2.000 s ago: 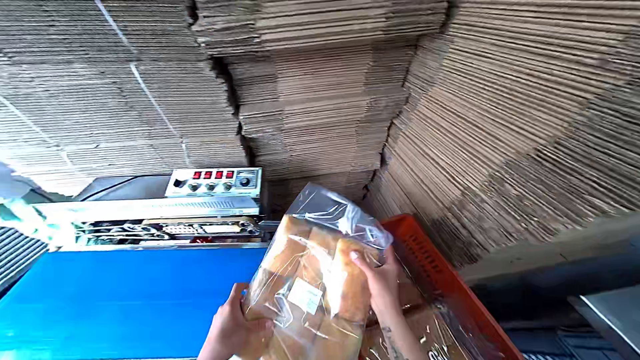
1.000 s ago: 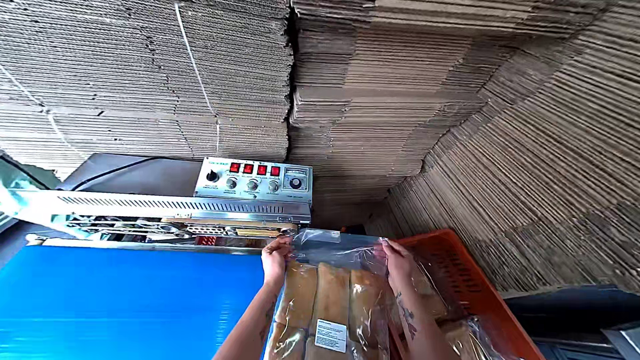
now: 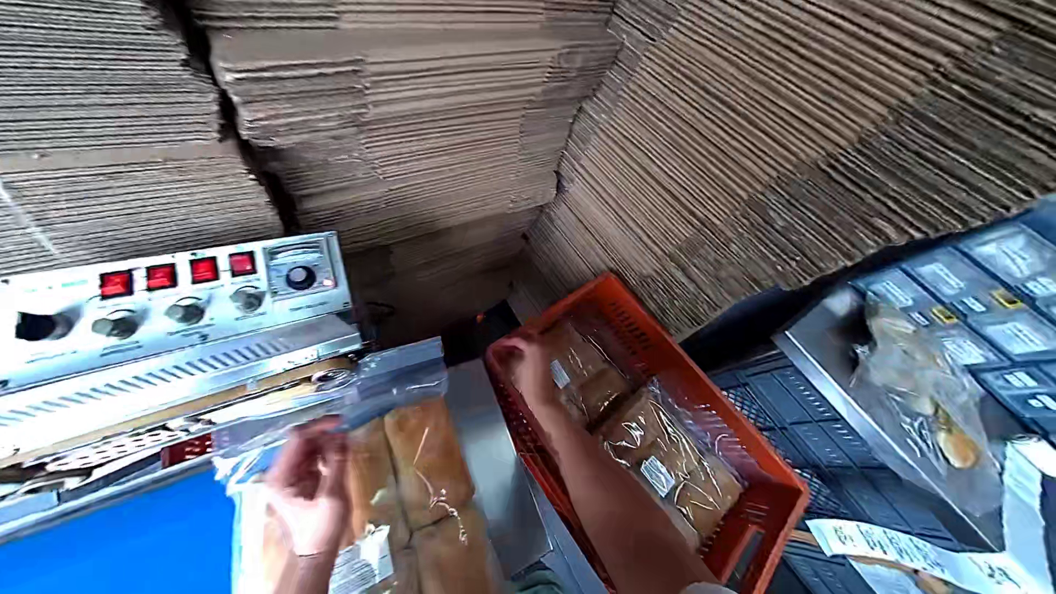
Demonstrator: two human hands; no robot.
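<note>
A clear plastic bag of bread rolls [image 3: 433, 462] lies beside the sealing machine [image 3: 181, 313], its flat upper end at the machine's edge. Over the bag's left part is my left hand [image 3: 313, 478], blurred, its fingers curled; whether it grips the film cannot be told. My right hand [image 3: 524, 359] is at the far left rim of the orange plastic crate [image 3: 718, 396], its fingers blurred and partly hidden, so its hold is unclear. Inside the crate are more bagged rolls [image 3: 668, 462] bearing white labels.
Tall stacks of flattened cardboard [image 3: 445, 107] rise behind. A blue conveyor belt [image 3: 124, 536] is at lower left. On the right, a metal surface [image 3: 833, 330] holds a plastic bag with a roll [image 3: 957, 445]; a printed label strip [image 3: 916, 549] and dark crates are near it.
Both hands held the bag's upper end a second ago; my right hand has moved right to the crate. The bag's end now reaches the sealing machine's edge. The view has shifted right.
</note>
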